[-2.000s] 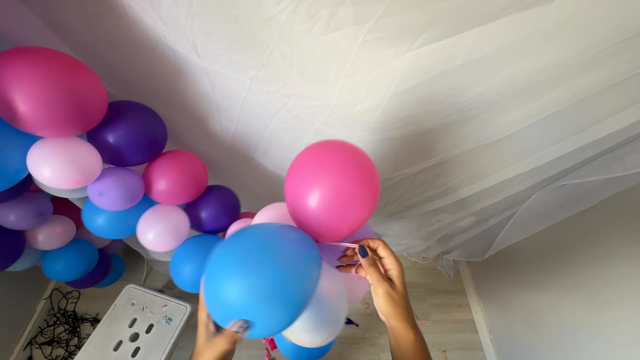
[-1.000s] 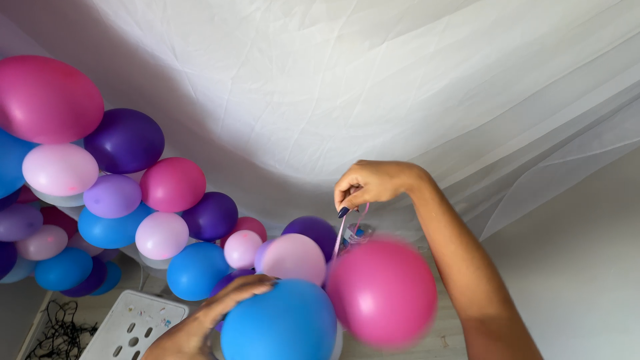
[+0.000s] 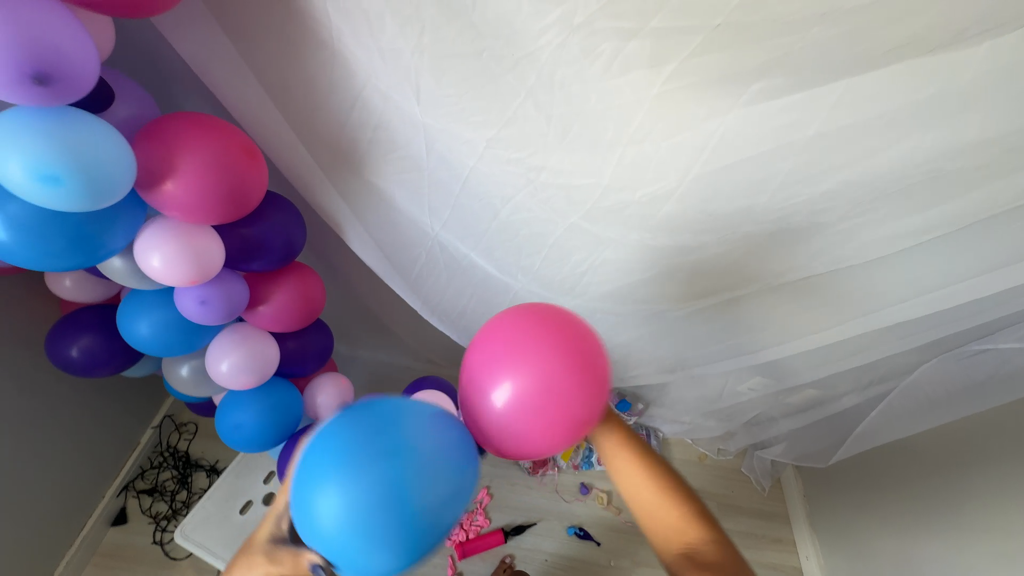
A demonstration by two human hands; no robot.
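Note:
A large blue balloon [image 3: 386, 488] is at the lower middle, with my left hand [image 3: 280, 532] against its left side; the fingers are partly hidden behind it. Just right of it and higher is a bright pink balloon [image 3: 534, 381]. My right forearm reaches up behind that balloon, which hides the right hand, so its grip does not show. Behind the two balloons, small purple and pale pink ones [image 3: 435, 400] peek out. A garland of blue, pink, purple and grey balloons [image 3: 242, 356] runs from the upper left down toward my hands.
White sheer fabric [image 3: 560, 160] hangs across the view. Below stand a white plastic stool [image 3: 220, 512] and, beside it, tangled black cable [image 3: 170, 480]. On the floor lie a pink hand pump [image 3: 482, 544], uninflated pink balloons [image 3: 474, 514] and plastic bags of balloons [image 3: 584, 458].
The view has shifted, showing more of the garland and floor. My right hand, visible above the pink balloon a second ago, is now hidden behind it. The left hand remains at the blue balloon.

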